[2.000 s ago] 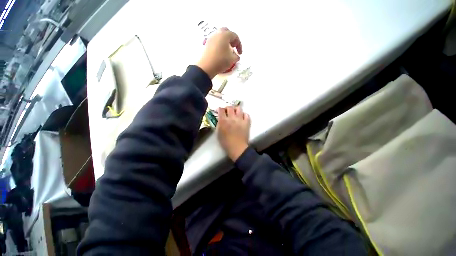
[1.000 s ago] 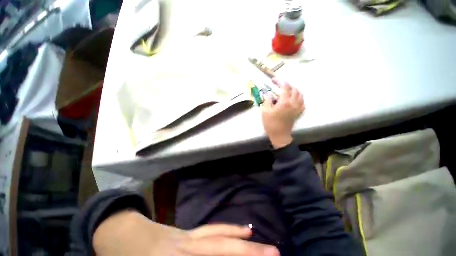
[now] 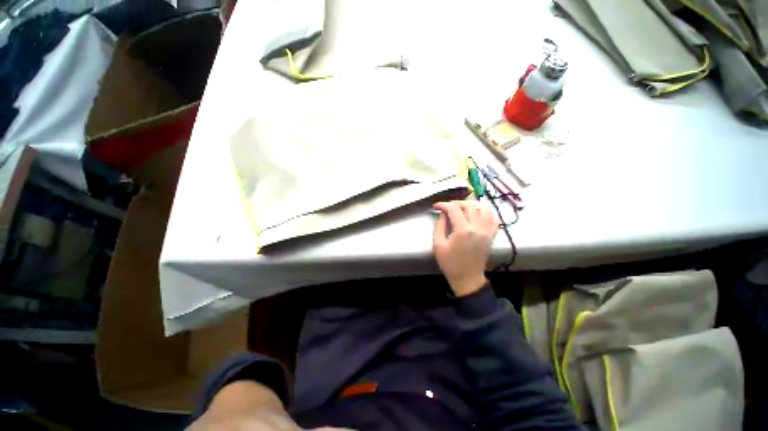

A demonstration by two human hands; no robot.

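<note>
A beige bag body (image 3: 337,160) lies flat on the white table, its dark-lined open edge towards me. My right hand (image 3: 466,240) is at the right end of that edge, fingers bent down; whether it grips anything is unclear. My left hand (image 3: 244,409) is low over my lap, cut off by the bottom edge, fingers out of view. The green-handled awl (image 3: 476,178) lies at the bag's right corner. Beside it are thread snips (image 3: 504,195) with a dark cord running to the table edge.
A red bottle with grey-white top (image 3: 535,94) stands behind a wooden stick (image 3: 488,140) and a small yellow block (image 3: 504,135). Folded beige pieces (image 3: 640,42) lie at back right; another (image 3: 295,42) at back left. Stacked bags (image 3: 674,379) are right of my lap, a cardboard box (image 3: 139,295) left.
My left hand has come back from the red bottle to low over my lap. My right hand has moved from beside the awl to the bag's near right corner. The view has shifted.
</note>
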